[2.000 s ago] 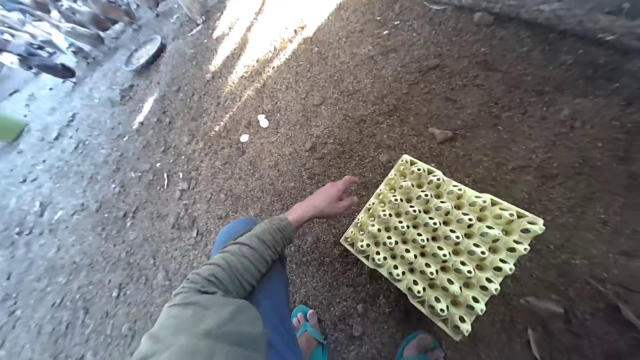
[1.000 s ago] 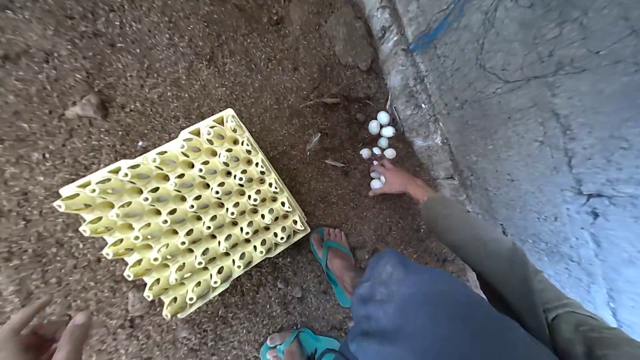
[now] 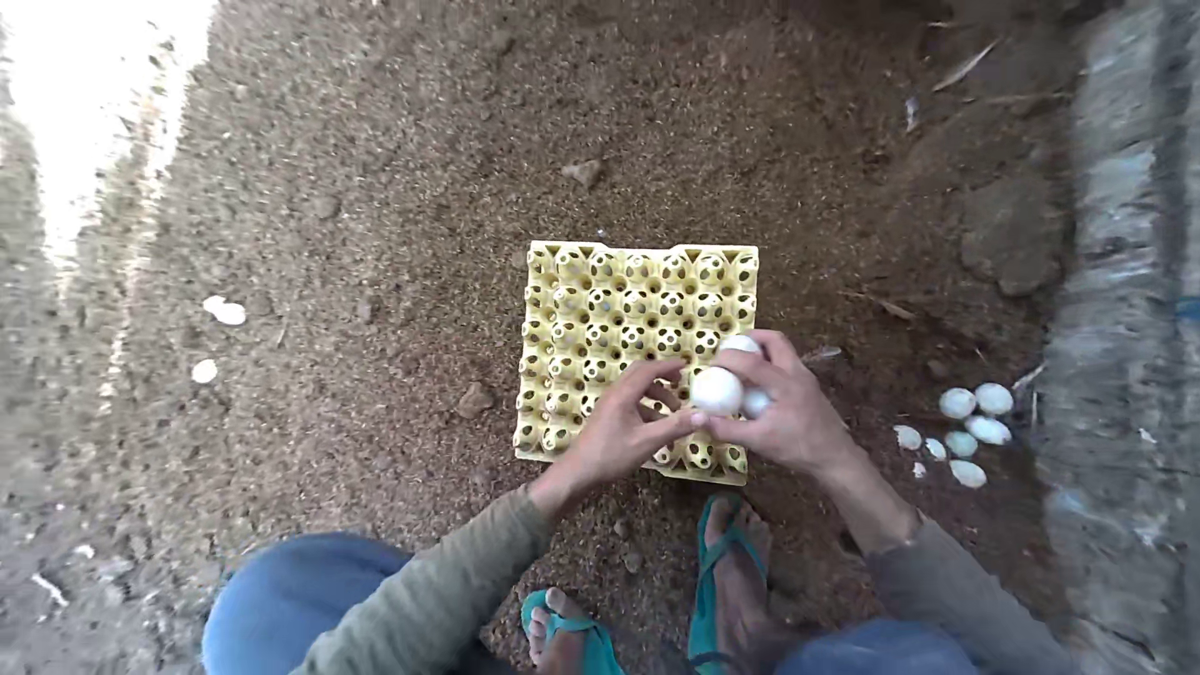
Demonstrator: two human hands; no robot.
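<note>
A yellow plastic egg tray lies on the ground in front of my feet, its visible cups holding no eggs. Over its right side, my right hand grips several white eggs between fingers and thumb. My left hand is above the lower middle of the tray, fingers apart and curved toward the eggs, its thumb tip close to the nearest one; whether it touches is unclear. Several more pale eggs rest on the soil to the right, near the wall's base. At the far left lie a few white eggs or egg-like pieces.
A rough concrete wall or ledge runs down the right side. Small stones and a larger flat stone are on the soil. My feet in teal flip-flops stand just below the tray.
My right hand has moved from the egg group by the wall to above the tray, with eggs now in it. My left hand has come in over the tray. The view has shifted considerably.
</note>
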